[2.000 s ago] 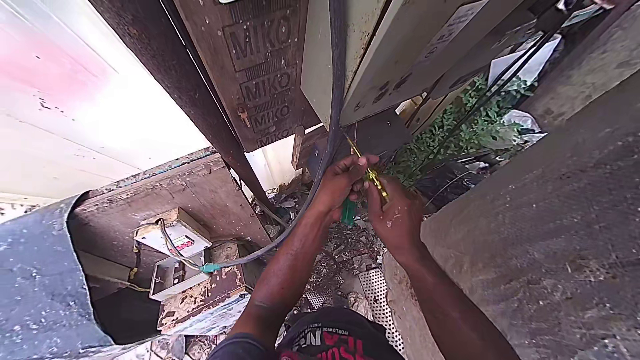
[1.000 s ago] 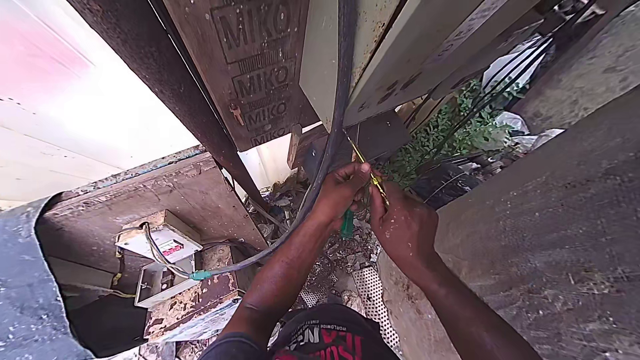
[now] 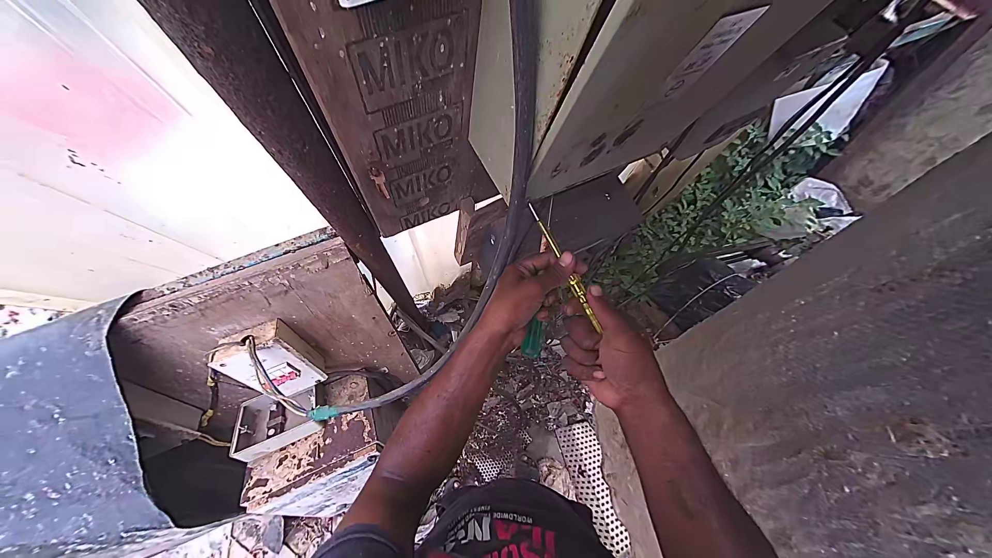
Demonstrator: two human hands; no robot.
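Note:
My left hand (image 3: 531, 298) grips a tool by its green handle (image 3: 533, 338), which sticks out below the fingers; its thumb and forefinger also pinch the middle of a slim screwdriver with a yellow handle (image 3: 581, 298). My right hand (image 3: 612, 353) holds the end of that yellow handle. The thin yellow-sleeved shaft points up and left, its tip close to a thick grey cable (image 3: 521, 155) and below the lower edge of a grey metal cabinet (image 3: 612, 116). The green-handled tool's working end is mostly hidden by the hand.
The thick cable curves down left to green tape (image 3: 324, 413) beside an opened white switch box (image 3: 271, 372). A rusty pole (image 3: 287, 132) and a stamped wooden board (image 3: 418, 124) stand upper left. A concrete wall (image 3: 837, 341) runs along the right. Plants (image 3: 721, 201) and litter lie behind my hands.
My hands keep hold of both tools, and the yellow screwdriver stays pointed up and left near the cable. Nothing is plainly let go.

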